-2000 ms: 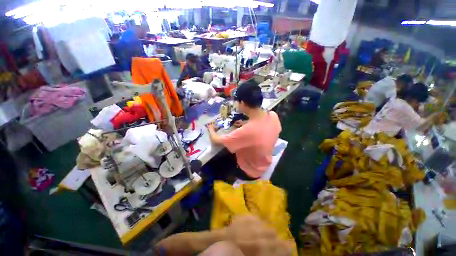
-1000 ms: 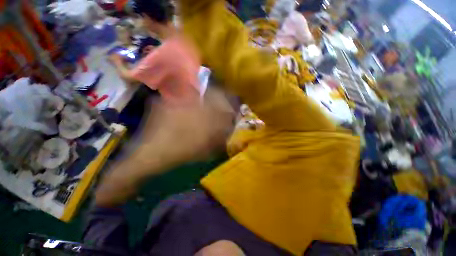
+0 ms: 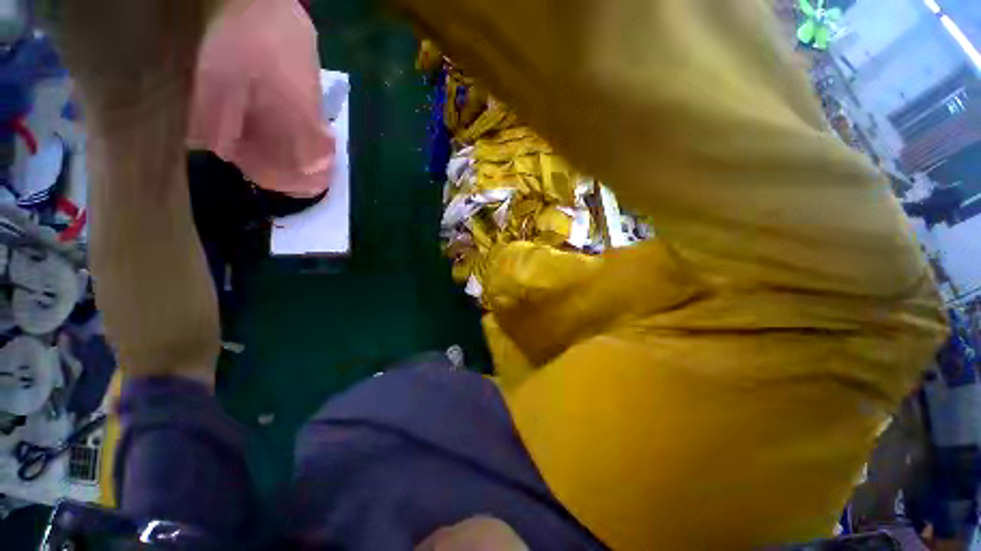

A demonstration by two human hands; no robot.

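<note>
A mustard-yellow garment (image 3: 699, 420) fills the right half of the view, very close to the camera. One wide part of it arches from the top edge down the right side; the lower part hangs in front of my grey-purple clothing. My left forearm rises at the left from a dark sleeve. My left hand (image 3: 134, 48) is blurred and cut off at the top edge, so its fingers and any hold do not show. My right hand is not visible; the garment covers much of that side.
A person in a salmon-pink top (image 3: 264, 102) sits by a white bench (image 3: 320, 221) at upper left. A yellow-and-white cloth heap (image 3: 516, 178) lies beyond the garment. Scissors (image 3: 38, 457) and round white discs (image 3: 38, 282) are on the table at left.
The view has tilted down. The garment is nearer and spreads further right, its upper part now arching over. My left forearm has moved left and stands more upright.
</note>
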